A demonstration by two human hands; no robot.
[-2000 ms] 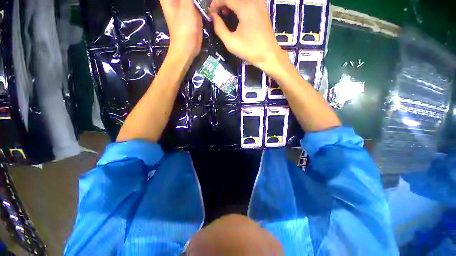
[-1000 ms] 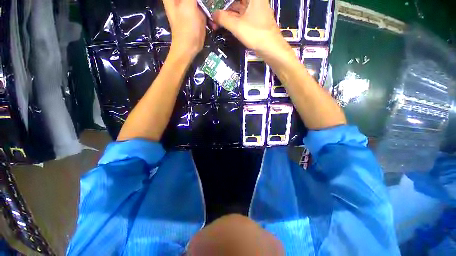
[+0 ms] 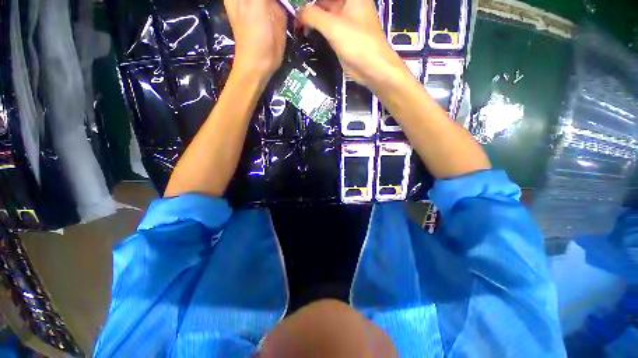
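My left hand (image 3: 257,31) and my right hand (image 3: 344,35) are at the top edge, partly cut off. Between them they hold a part-built phone (image 3: 294,5), of which only a white rim and a bit of green show. A loose green and silver circuit board (image 3: 308,97) lies slanted on the black tray (image 3: 185,105), below my hands. White-framed front housings with dark windows, such as this front housing (image 3: 357,173), sit in the tray's right pockets. My right forearm hides part of some of them.
Bright silvery small parts (image 3: 498,115) lie on the green bench (image 3: 518,66) right of the tray. Shiny clear trays (image 3: 594,140) are at far right. Whitish foam sheets (image 3: 66,119) hang at left, beside a dark neighbouring tray (image 3: 7,175).
The part-built phone showed its green face more one second ago and is now tilted more edge-on. My hands stay close together at the top. The loose board remains on the tray.
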